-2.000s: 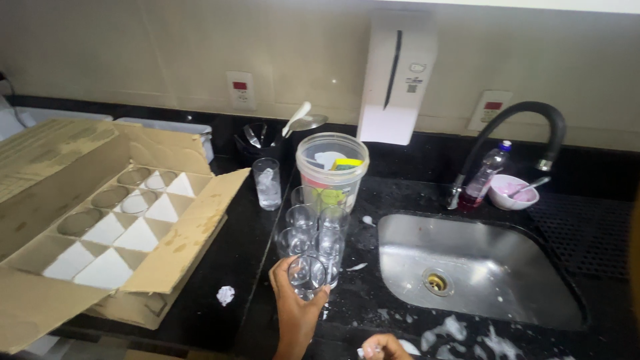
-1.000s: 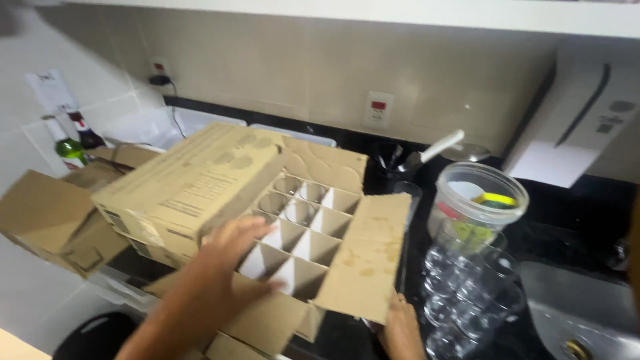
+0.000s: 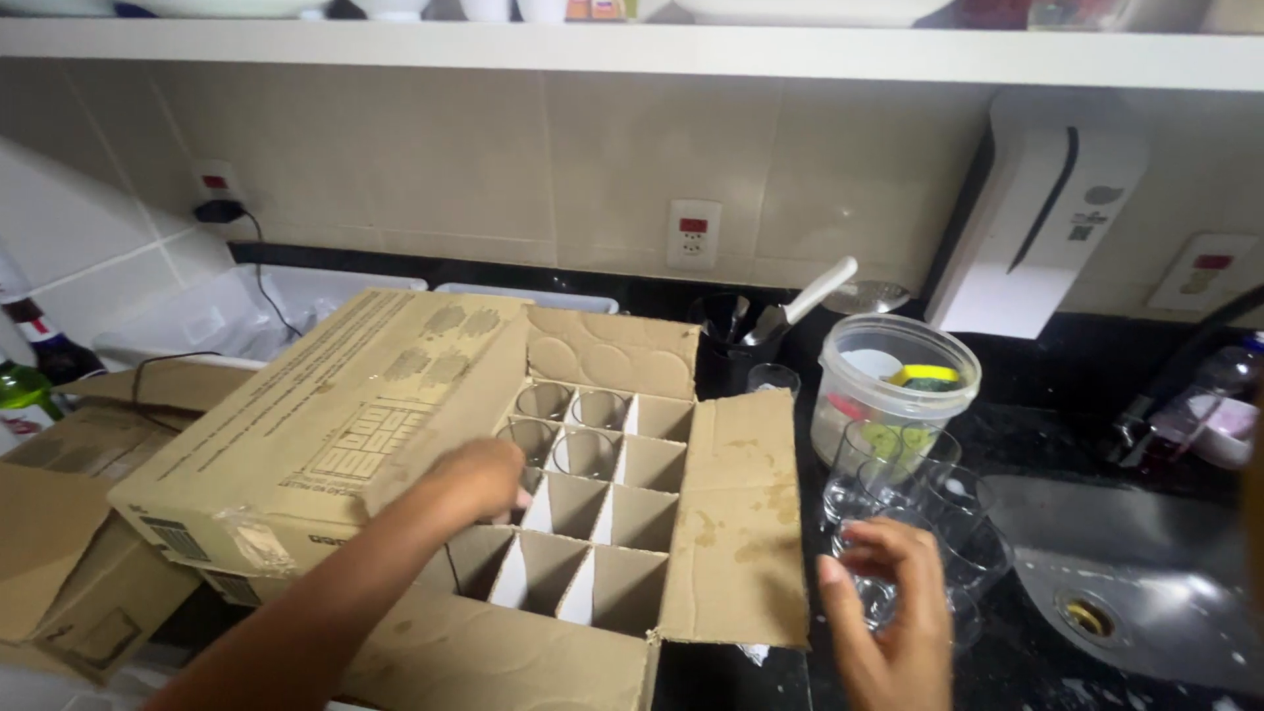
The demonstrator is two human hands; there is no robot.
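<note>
My left hand (image 3: 484,481) reaches into a cell on the left side of an open cardboard box (image 3: 746,523); its fingers are mostly hidden, and a glass rim shows close beside them. Drinking glasses (image 3: 588,454) stand in several cells at the back left of the box, among cardboard dividers (image 3: 647,533). To the right of the box, my right hand (image 3: 894,602) is raised with fingers curved and apart, in front of a cluster of clear drinking glasses (image 3: 973,538) on the black counter. Whether it touches a glass there is unclear.
A clear plastic tub (image 3: 834,380) with sponges stands behind the glasses, left of the steel sink (image 3: 1136,592). A black utensil holder (image 3: 726,341) and another glass (image 3: 773,377) sit behind the box. A closed carton (image 3: 326,395) lies left; a white shelf (image 3: 632,47) runs overhead.
The view has swung left from the sink since the first frame. My left hand has moved from over the box down into a cell, and my right hand from the box flap to the glasses.
</note>
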